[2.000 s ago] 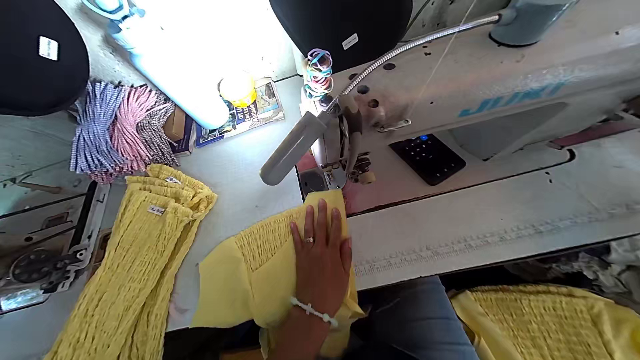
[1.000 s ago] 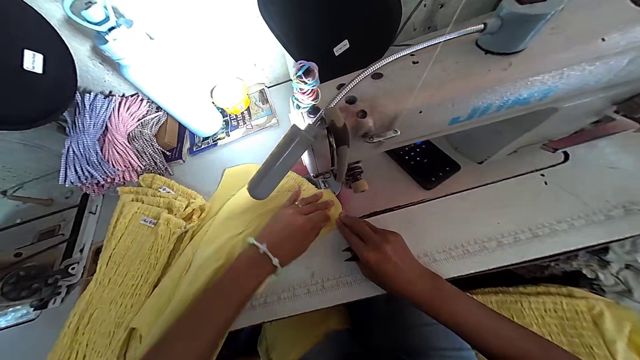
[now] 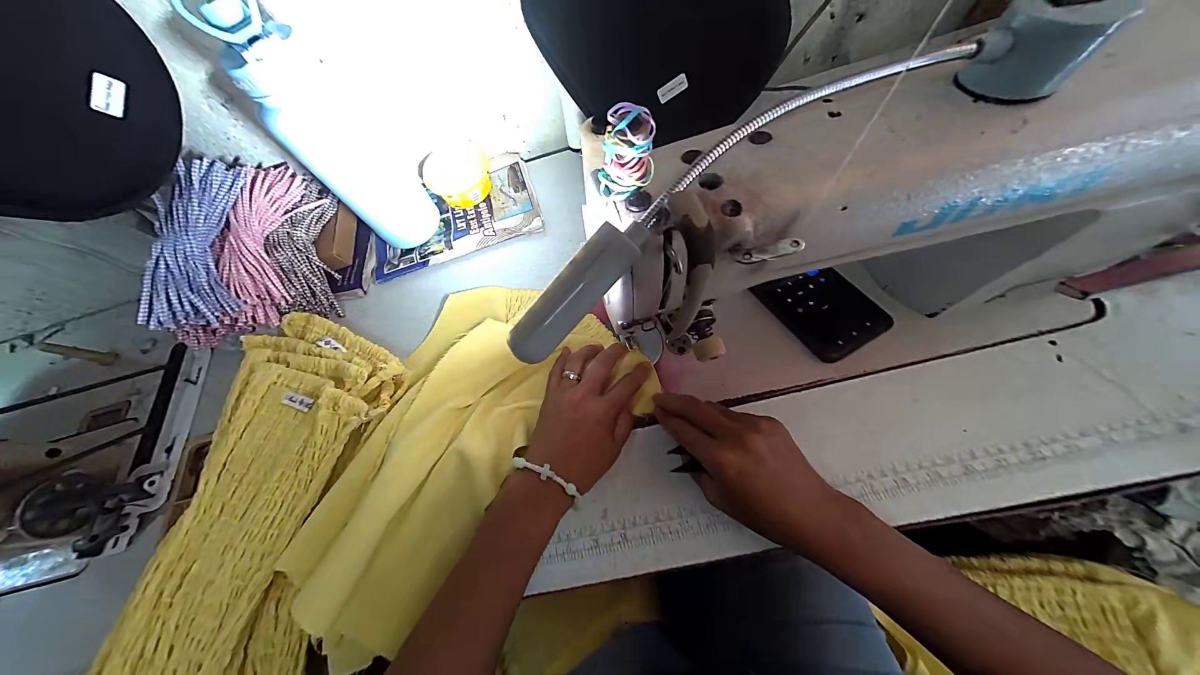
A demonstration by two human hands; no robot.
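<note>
Yellow fabric (image 3: 441, 431) lies across the machine bed, its right end under the head of a sewing machine (image 3: 656, 281). My left hand (image 3: 586, 408), with a ring and a beaded bracelet, rests on that cloth close to the presser foot, fingers bent. My right hand (image 3: 736, 450) pinches the cloth's edge between thumb and forefinger, just right of the needle area. A dark pointed tool, perhaps thread snips (image 3: 687, 461), pokes out from under this palm. The needle itself is largely hidden behind the grey lamp (image 3: 577, 291).
Folded shirred yellow pieces (image 3: 244, 478) lie at the left. Behind them are bundled checked cords (image 3: 192, 244), a booklet (image 3: 516, 202) under a yellow-rimmed container (image 3: 459, 178), and hair ties (image 3: 628, 150). A black phone (image 3: 825, 314) rests beneath the machine arm. More yellow cloth (image 3: 1078, 600) hangs lower right.
Two seconds ago one hand lay flat on the cloth; both hands are now at the machine head. The cloth has been shifted and now spreads toward the lower left.
</note>
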